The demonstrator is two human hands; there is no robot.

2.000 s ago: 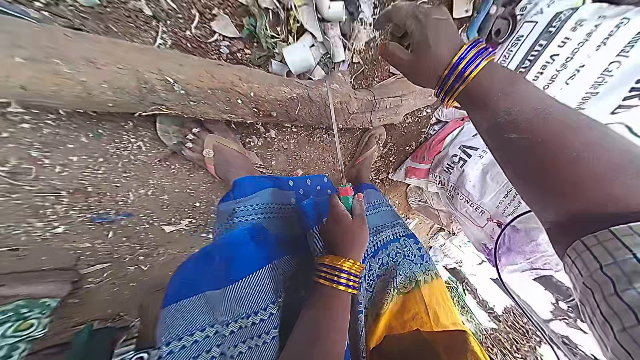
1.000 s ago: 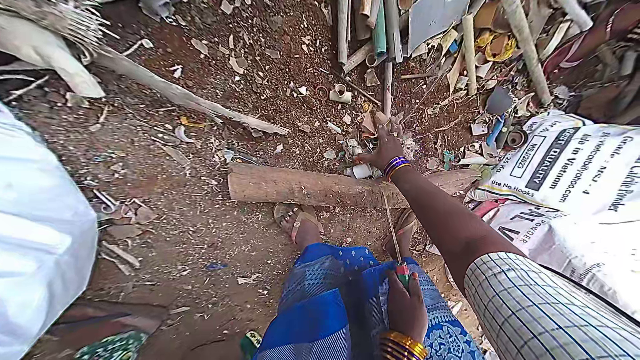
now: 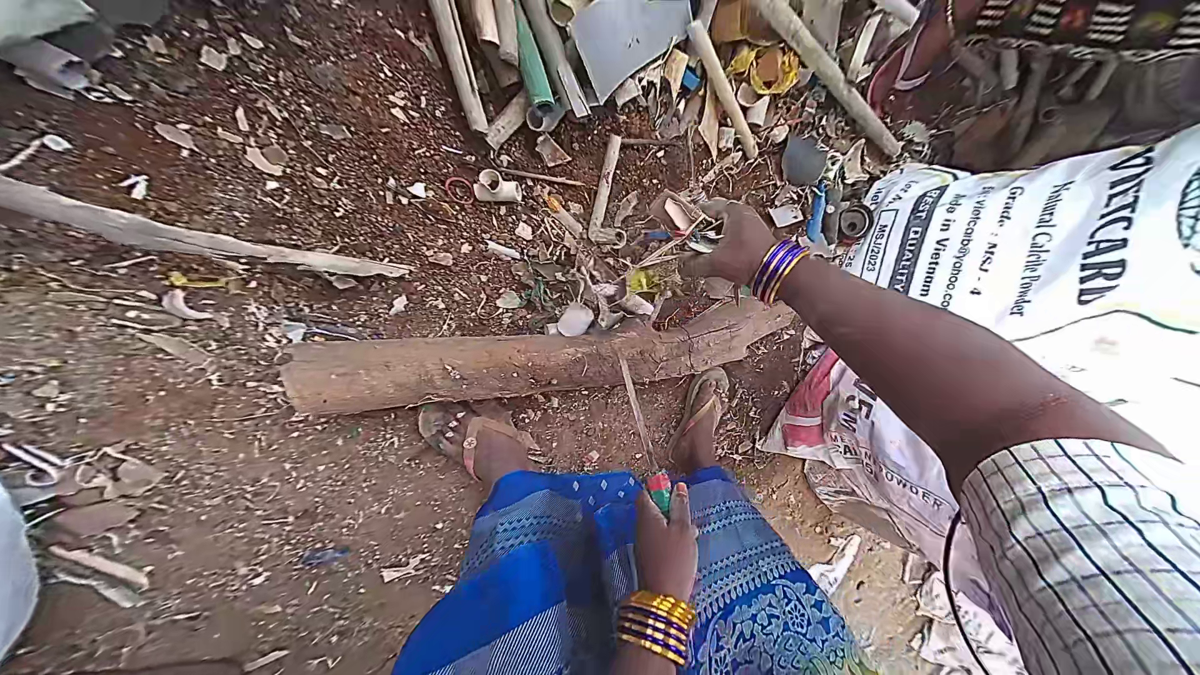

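My left hand (image 3: 667,544), with gold and blue bangles, is closed round the red and green handle (image 3: 659,491) of a tool with a long, thin metal blade (image 3: 637,412). The blade's far end lies over a wooden log (image 3: 441,368) on the ground before my feet. My right hand (image 3: 736,246), with blue and purple bangles, reaches in from the right, beyond the log. Its curled fingers are at a pale, glossy scrap (image 3: 703,240); whether they grip it is unclear. A small heap of mixed scraps, with a whitish piece (image 3: 575,320), lies between that hand and the log.
Printed woven sacks (image 3: 1003,244) stand at the right. Pipes, one of them green (image 3: 532,66), and a grey sheet (image 3: 623,37) lie beyond the scraps. A long stick (image 3: 187,230) lies at the left. Part of a person in patterned cloth (image 3: 1087,23) shows at the top right.
My right hand has moved rightward from the scraps just beyond the log's middle. My left hand still holds the tool. The view shifted greatly after the earliest frame.
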